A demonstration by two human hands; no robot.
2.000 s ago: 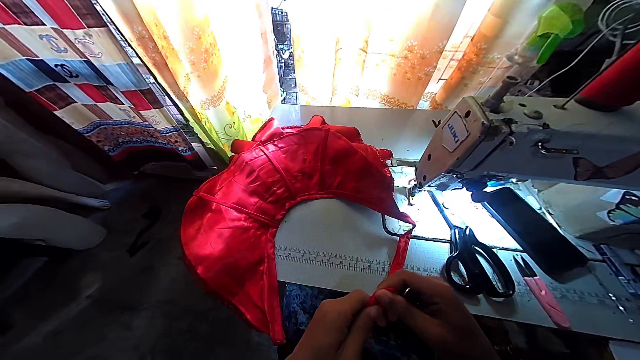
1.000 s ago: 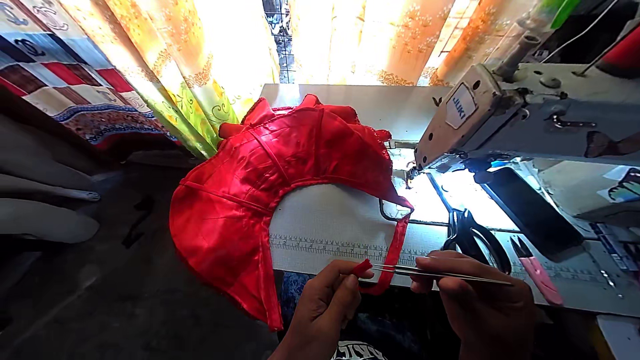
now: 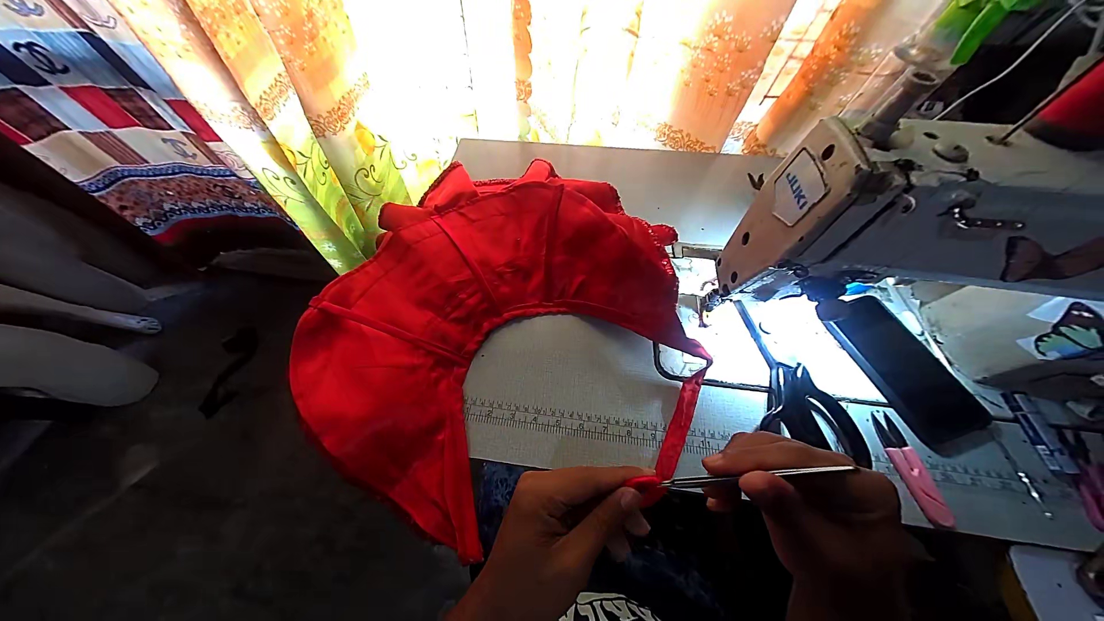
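Observation:
A curved red satin garment piece [image 3: 405,345] with a ruffled far edge lies on the sewing table, its near part hanging over the front edge. From its right corner a narrow red strap [image 3: 681,427] runs down to my left hand [image 3: 573,526], which pinches the strap's end between thumb and fingers. Metal tweezers [image 3: 759,476] are in my right hand [image 3: 811,517], their tips touching the red fabric at my left fingertips. Whether the tips grip the fabric or poke into it, I cannot tell.
A Juki sewing machine [image 3: 828,216] with its light on stands at the right. Black-handled scissors [image 3: 815,410], a black phone [image 3: 906,371] and pink-handled thread snips [image 3: 916,483] lie beside it. A printed ruler [image 3: 561,420] runs along the table. Curtains [image 3: 604,78] hang behind.
Two seconds ago both hands were together at the strap's end, with no tweezers visible. One second ago the right hand held the tweezers; now it is closer to the left hand.

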